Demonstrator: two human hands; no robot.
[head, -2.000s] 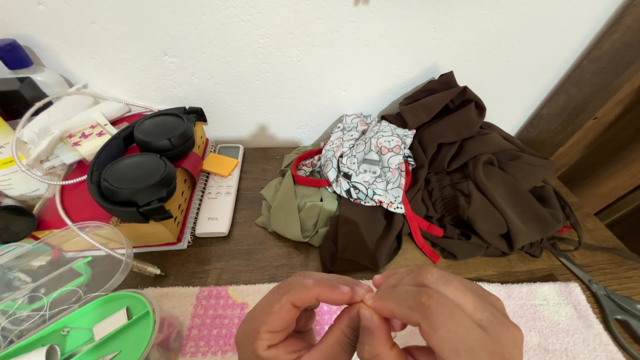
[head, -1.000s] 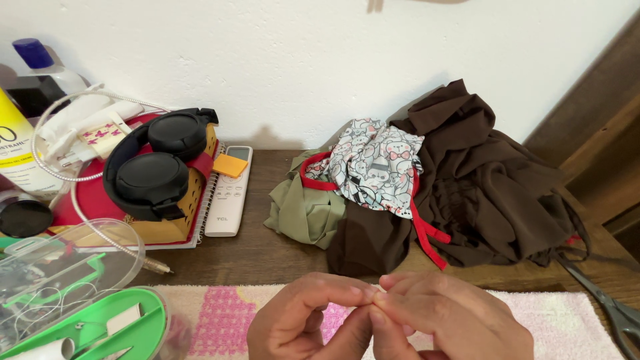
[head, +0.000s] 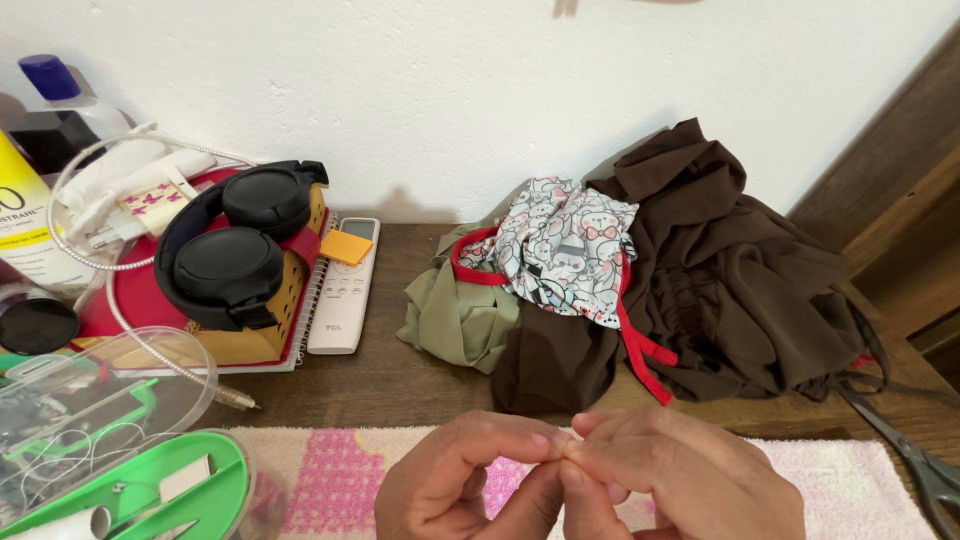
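Low in the middle of the head view, my left hand (head: 465, 472) and my right hand (head: 675, 472) meet, thumbs and forefingers pinched together at the tips. Whatever may be between the fingertips is too small or hidden to make out. Beneath both hands lies a pink and white towel (head: 337, 480). Just beyond them is a heap of cloth: a dark brown garment (head: 757, 285), a printed cloth with red binding (head: 562, 247) and an olive green cloth (head: 457, 322).
At left, black headphones (head: 232, 255) rest on a thick red book with gilt edges (head: 255, 345), beside a white remote control (head: 341, 315) with an orange pad (head: 346, 247). A green sewing tray (head: 225, 480) sits nearer. Scissors (head: 911, 457) lie at right. A white wall (head: 450, 97) stands behind.
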